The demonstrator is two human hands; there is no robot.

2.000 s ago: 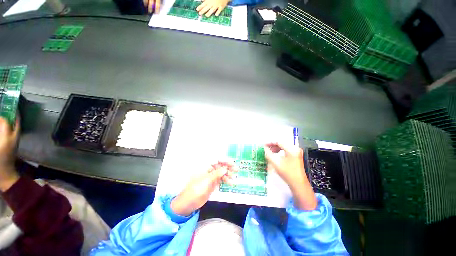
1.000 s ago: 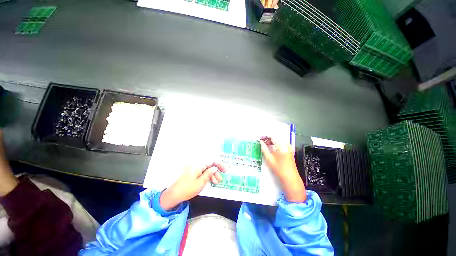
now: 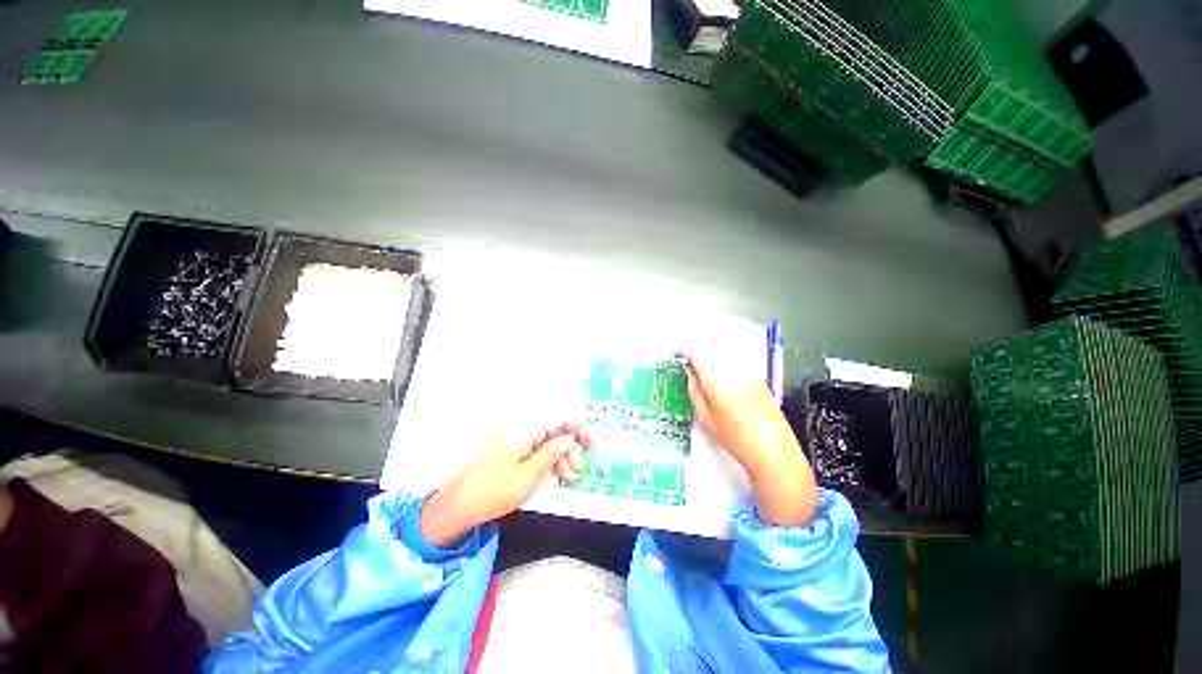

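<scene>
A green PCB panel (image 3: 638,428) lies on the white mat (image 3: 494,349), partly washed out by glare. My right hand (image 3: 733,411) is at the panel's upper right corner, its fingertips together around a tiny dark component (image 3: 680,358). My left hand (image 3: 512,477) is over the panel's lower left edge with thumb and fingers curled close together; whether it holds a small part cannot be seen.
Left of the mat are a bin of dark parts (image 3: 198,306) and a bin of white parts (image 3: 345,323). On the right are another dark-parts bin (image 3: 833,445), a blue marker (image 3: 775,353) and stacked panels (image 3: 1074,448). A person's dark red sleeve (image 3: 99,593) shows at lower left.
My right hand's fingers have shifted slightly at the panel's upper right corner. My left hand has hardly moved. The loose board on the conveyor at upper left has moved further left.
</scene>
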